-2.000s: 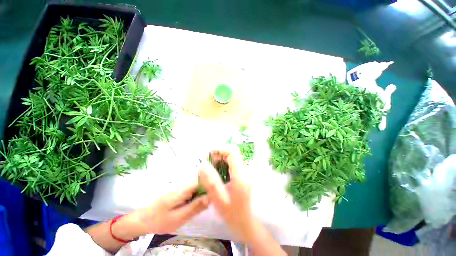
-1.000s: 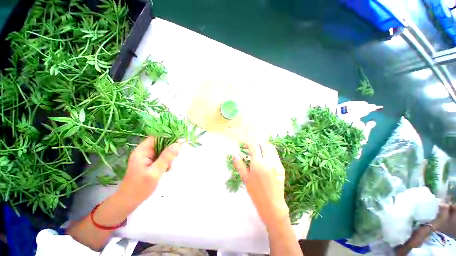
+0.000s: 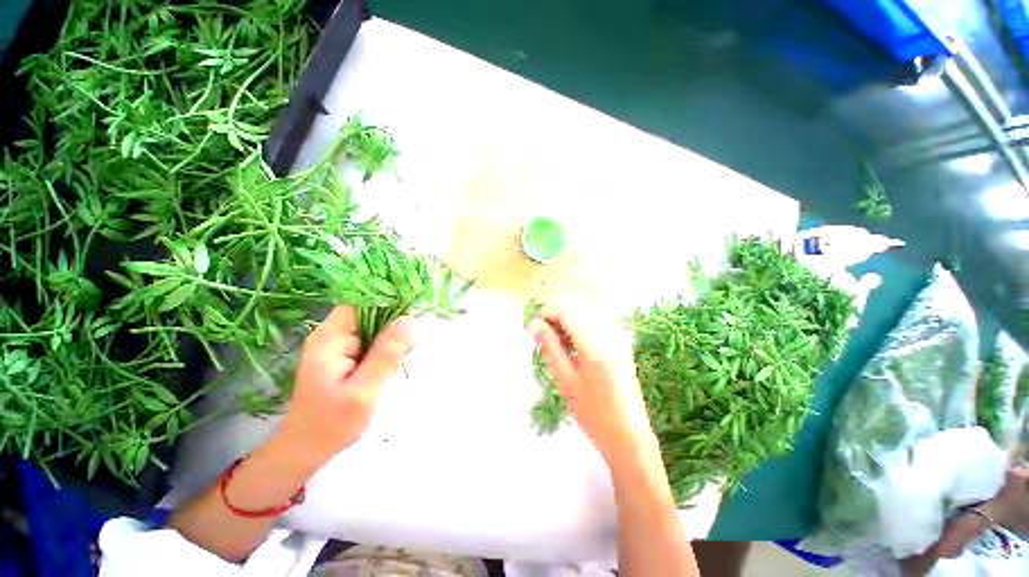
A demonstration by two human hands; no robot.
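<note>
My left hand (image 3: pixel 344 378) is closed around a held bunch (image 3: pixel 378 282) of green leafy stems, leaves pointing up and away. My right hand (image 3: pixel 587 366) is over the white work sheet (image 3: pixel 463 451), thumb and fingertips together on a small green sprig (image 3: pixel 535 311). More green leaflets (image 3: pixel 550 406) show beside and partly under the right hand. A small round glue cap (image 3: pixel 543 239), green inside, stands on a tan cardboard pad (image 3: pixel 480 242) beyond the hands. The leaf pile (image 3: pixel 733 372) lies right of my right hand.
A black tray (image 3: pixel 316 96) full of stemmed branches (image 3: pixel 169 225) is at left, some spilling onto the sheet. A white glue bottle (image 3: pixel 846 245) lies beyond the pile. A clear plastic bag (image 3: pixel 903 394) of foliage is at right, by another person's arm (image 3: pixel 959 535). Stray sprig (image 3: pixel 872 201) on the green belt.
My hands parted from close together; the left holds the bunch at left, the right is over the small sprigs. Since one second ago, the right fingertips have closed on a sprig.
</note>
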